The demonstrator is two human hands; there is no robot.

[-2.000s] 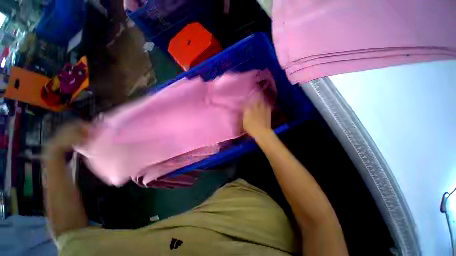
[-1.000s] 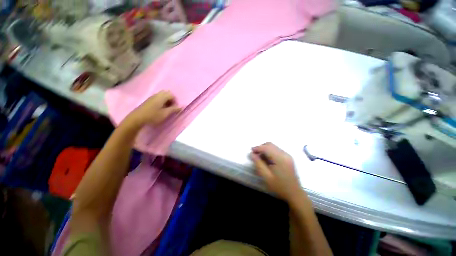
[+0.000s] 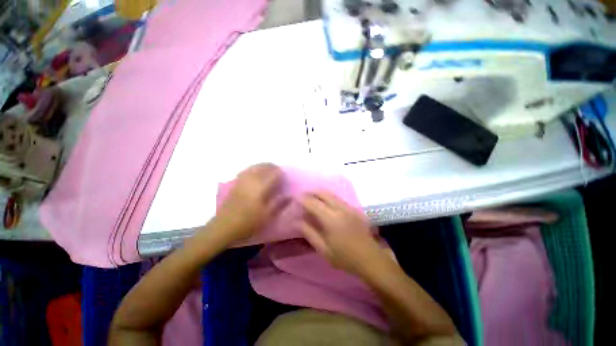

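Observation:
A pink cloth piece (image 3: 312,177) lies over the front edge of the white table and hangs down toward the wearer's lap. My left hand (image 3: 255,200) is on its left part, fingers bent and slightly blurred. My right hand (image 3: 336,228) is on its right part, fingers curled at the cloth. Both hands are at the cloth near the table edge, close together. Whether the fingertips pinch it is hard to see. The sewing machine's presser foot and needle area (image 3: 362,103) is beyond the hands, with no cloth under it.
Stacked pink panels (image 3: 128,128) lie along the table's left side. A black smartphone (image 3: 451,130) lies on the machine bed. Red-handled scissors (image 3: 592,143) are at far right. A green basket (image 3: 574,270) holds pink pieces. A blue basket (image 3: 226,297) is below the edge. A red-orange item (image 3: 64,317) is lower left.
The view has swung right from basket to machine. My left hand has left the stacked panels. Both hands are now together at a pink piece on the table's front edge.

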